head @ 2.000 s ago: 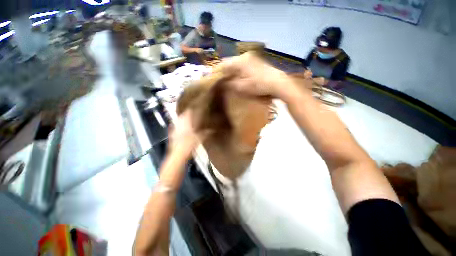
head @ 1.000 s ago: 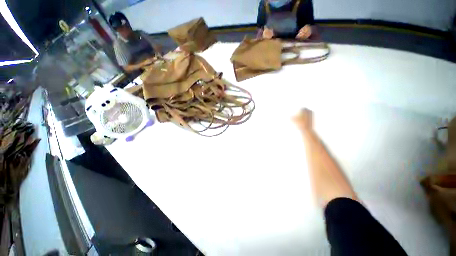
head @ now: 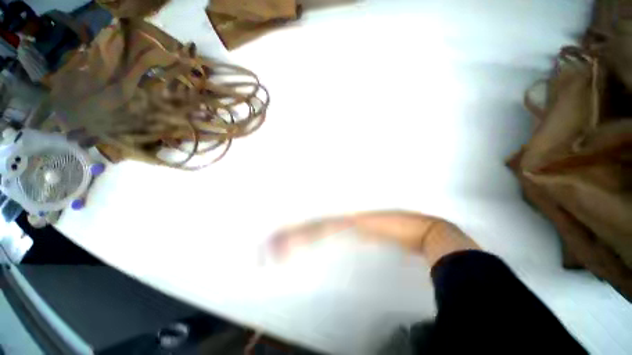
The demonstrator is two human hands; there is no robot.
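Note:
My right hand (head: 294,239) is low over the white table, strongly blurred. Its arm comes in from the lower right. Nothing shows in it, but its fingers cannot be made out. My left hand is not in view. A pile of brown tote bags (head: 104,76) lies at the upper left, its long looped handles (head: 235,104) trailing to the right on the table. More brown tote bags (head: 575,166) are heaped at the right edge, cut off by the picture's rim.
The white-covered table (head: 360,145) fills the middle. A white fan with an animal face and purple feet (head: 50,173) stands at the left table edge. Another brown bag (head: 253,17) lies at the top. Dark floor and a small blurred round object (head: 173,335) are below the table edge.
The bag held in both hands two seconds ago is gone from them. The view has turned down and right, so the pile and fan sit further left. The right hand has swung left and nearer.

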